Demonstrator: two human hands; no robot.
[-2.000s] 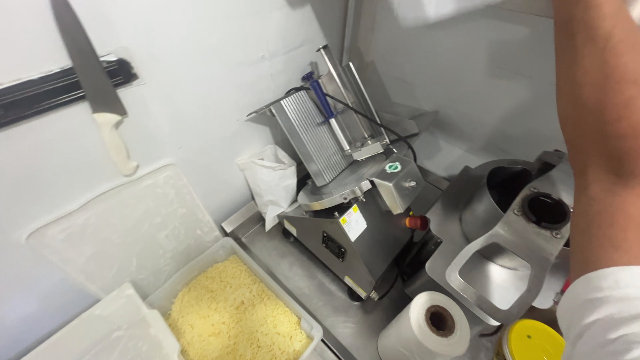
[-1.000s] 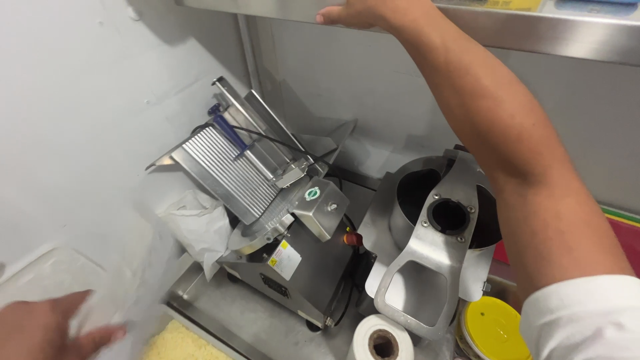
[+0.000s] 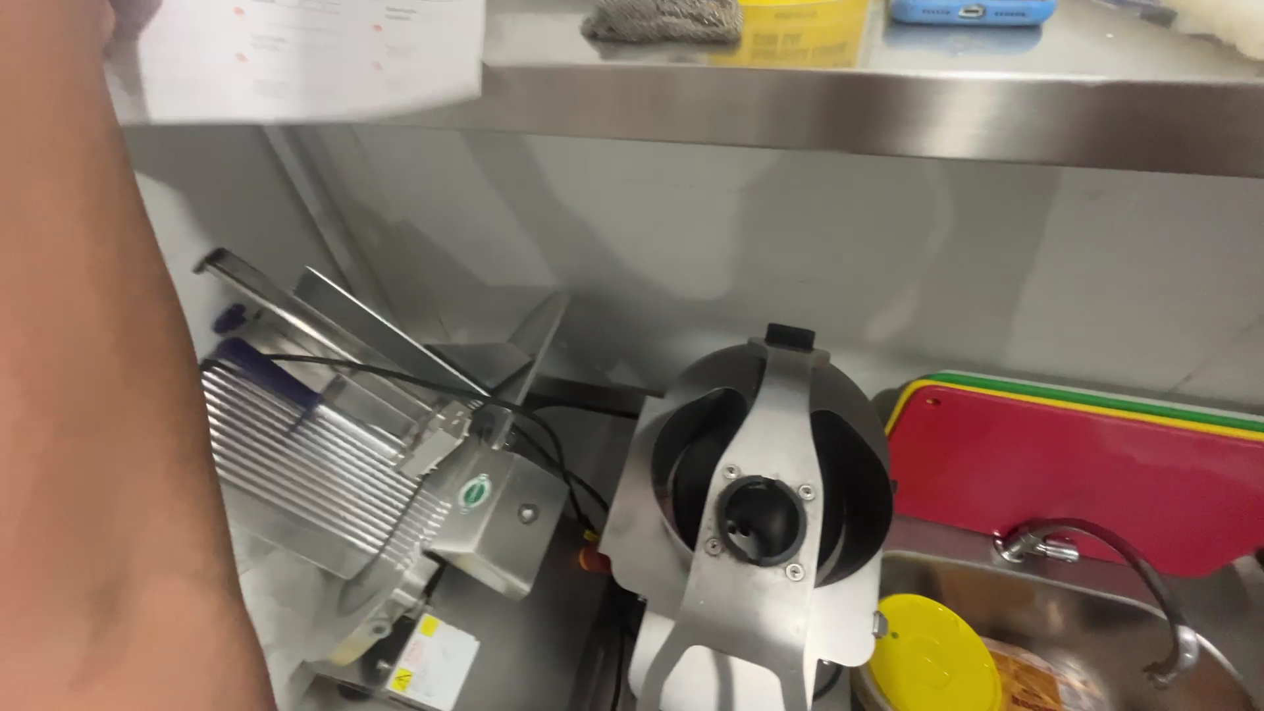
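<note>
A bare forearm, which looks like my left, fills the left edge. Only a small part of my left hand (image 3: pixel 117 22) shows, at the top left corner, where it grips the left edge of a white printed sheet (image 3: pixel 306 59). The sheet hangs over the front edge of the steel shelf (image 3: pixel 790 114). Most of the fingers are cut off by the frame. My right hand is out of view. Below the shelf are a meat slicer (image 3: pixel 326 474) and, right of it, a steel machine with a round feed opening (image 3: pixel 760 520).
On the shelf are a steel scouring pad (image 3: pixel 664 20), a yellow container (image 3: pixel 800 30) and a blue-cased phone (image 3: pixel 973 12). Red, yellow and green cutting boards (image 3: pixel 1076 474) lean behind a sink with a curved tap (image 3: pixel 1116 538). A yellow-lidded tub (image 3: pixel 933 657) stands by the sink.
The view has swung right and closer to the shelf. The right arm that reached to the shelf and the left hand on clear plastic no longer show so; a printed sheet is now gripped.
</note>
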